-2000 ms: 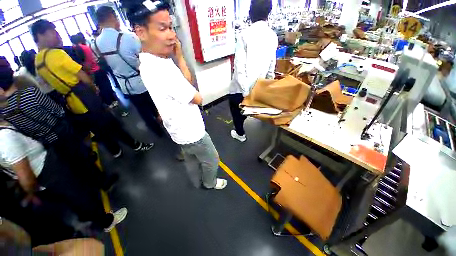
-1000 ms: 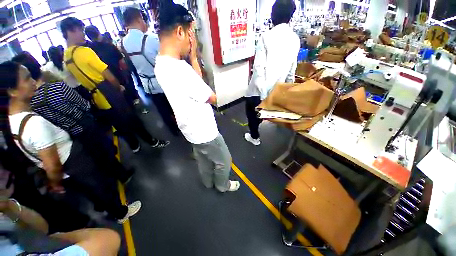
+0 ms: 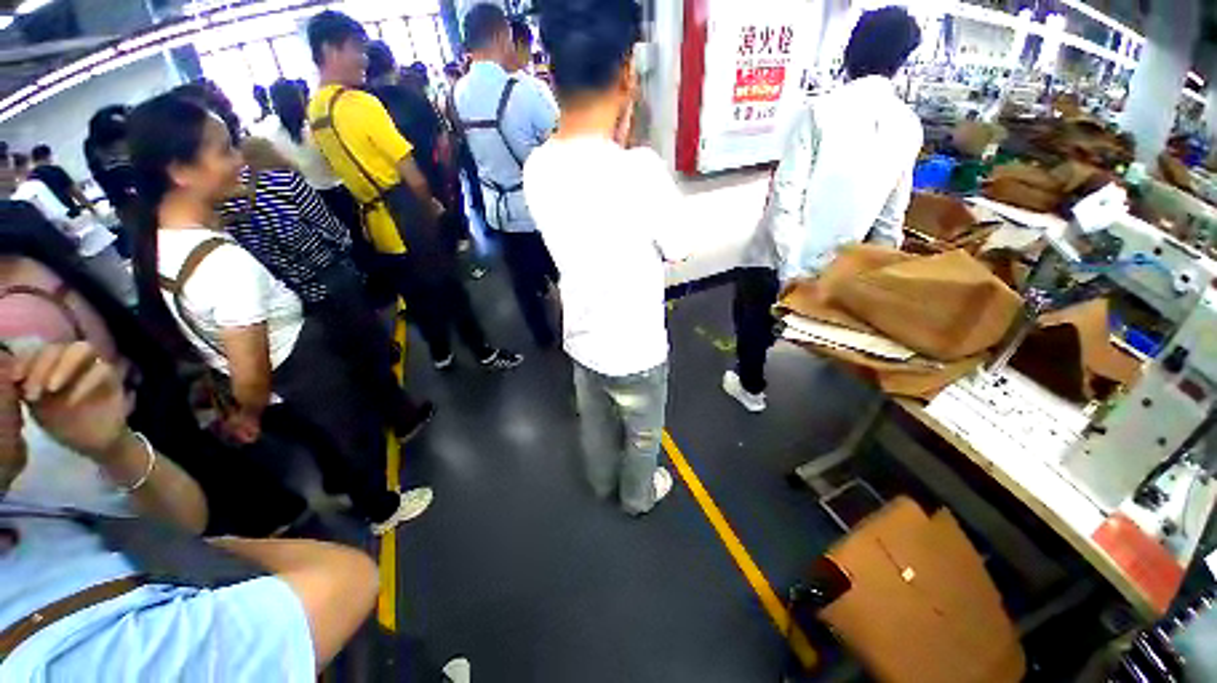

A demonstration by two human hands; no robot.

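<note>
Neither of my hands is in view. Nearest in front is a person in a white T-shirt [image 3: 607, 254], seen from behind on the dark floor. To the right, tan-brown bag panels [image 3: 934, 300] lie piled on a sewing table [image 3: 988, 414]. A white sewing machine [image 3: 1141, 400] stands on it, cut off by the right edge. A large brown panel [image 3: 921, 600] leans low beside the table, on a small stand or seat that is mostly hidden. An orange-red sheet [image 3: 1138, 558] lies at the table's front corner.
Several people in aprons stand at the left; one with a light-blue sleeve [image 3: 200, 620] is very close at lower left. Yellow lines [image 3: 727, 534] mark the floor. A person in a pale shirt [image 3: 848, 174] stands by a red-framed sign [image 3: 750, 83].
The view has swung left, so the people and table sit further right. The person in the white T-shirt has turned their head away. The light-blue-sleeved person has come into view at lower left.
</note>
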